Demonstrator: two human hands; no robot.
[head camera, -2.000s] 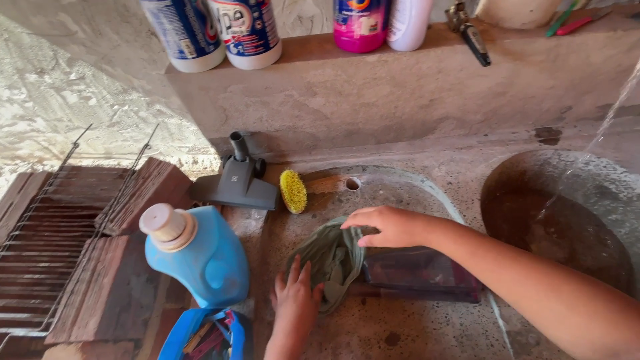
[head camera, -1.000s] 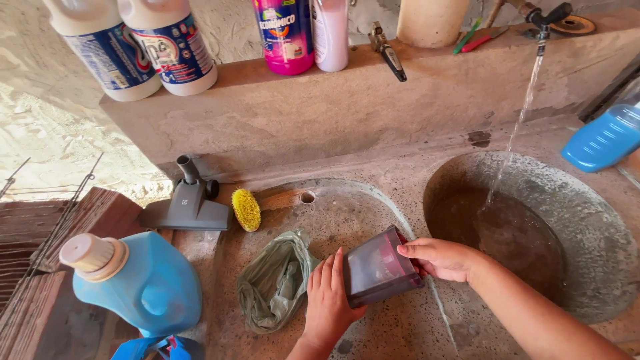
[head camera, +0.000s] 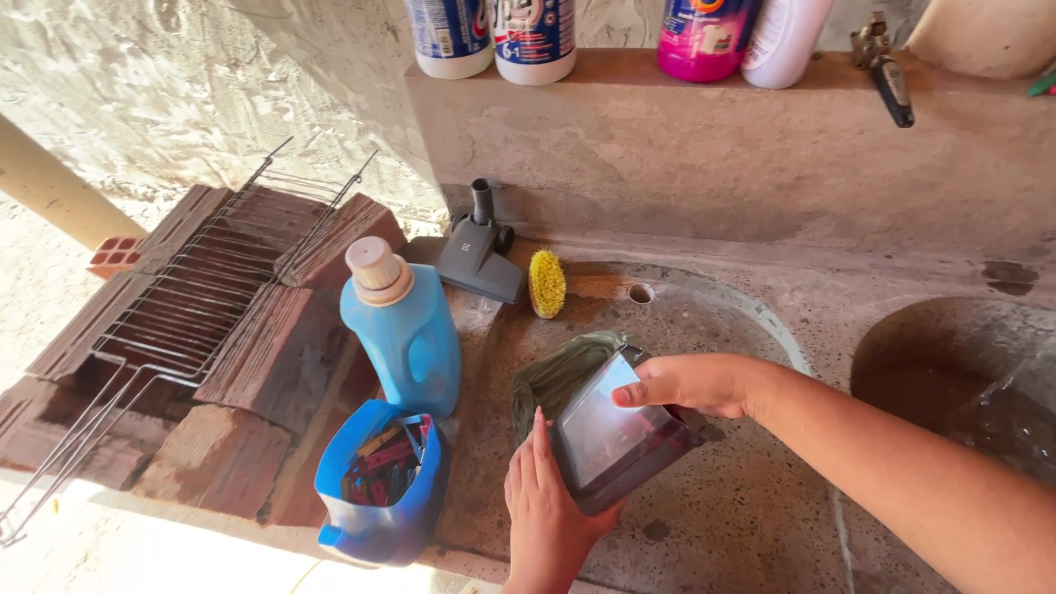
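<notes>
Both my hands hold a translucent, dark purple-tinted plastic container, tilted above the concrete sink slab. My left hand grips its lower left end, fingers along the side. My right hand holds the upper right end, thumb on the clear face. Behind and partly under the container lies a crumpled grey-green plastic bag. Beyond it a yellow-bristled scrub brush stands beside a grey vacuum cleaner floor head.
At left stand a blue detergent bottle and a cut blue container of clothespins. A wire grill rack rests on bricks. Bottles and a tap are along the ledge; a round basin with water is at right.
The purple container lay on the slab beside the bag two seconds ago. One second ago both hands held it up; now it is over the bag's near side. The view has swung left.
</notes>
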